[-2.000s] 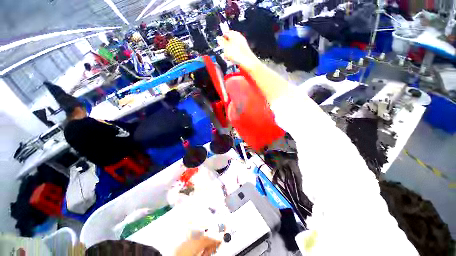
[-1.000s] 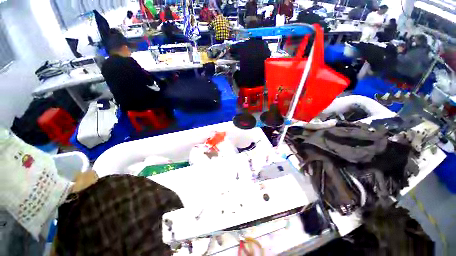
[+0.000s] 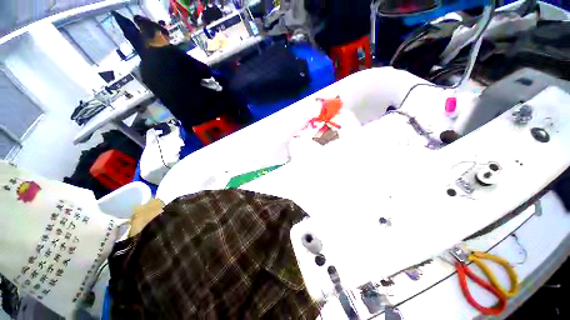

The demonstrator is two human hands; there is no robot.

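Note:
Dark brown plaid cloth [image 3: 215, 253] lies heaped at the lower left, up against the needle end of the white sewing machine [image 3: 431, 181]. Scissors [image 3: 484, 278] with one red and one yellow-orange handle loop lie on the machine bed in front of the head. Neither of my hands is in the picture.
A white printed bag [image 3: 53, 237] hangs at the left by a pale bin [image 3: 128, 195]. An orange-red plastic piece [image 3: 328, 111] lies behind the machine. A person in black [image 3: 178, 78] sits beyond, with red stools [image 3: 114, 169] nearby.
The view has moved closer to the machine and plaid cloth. The red bag has left the picture. My outstretched arm, seen two seconds ago, is out of view.

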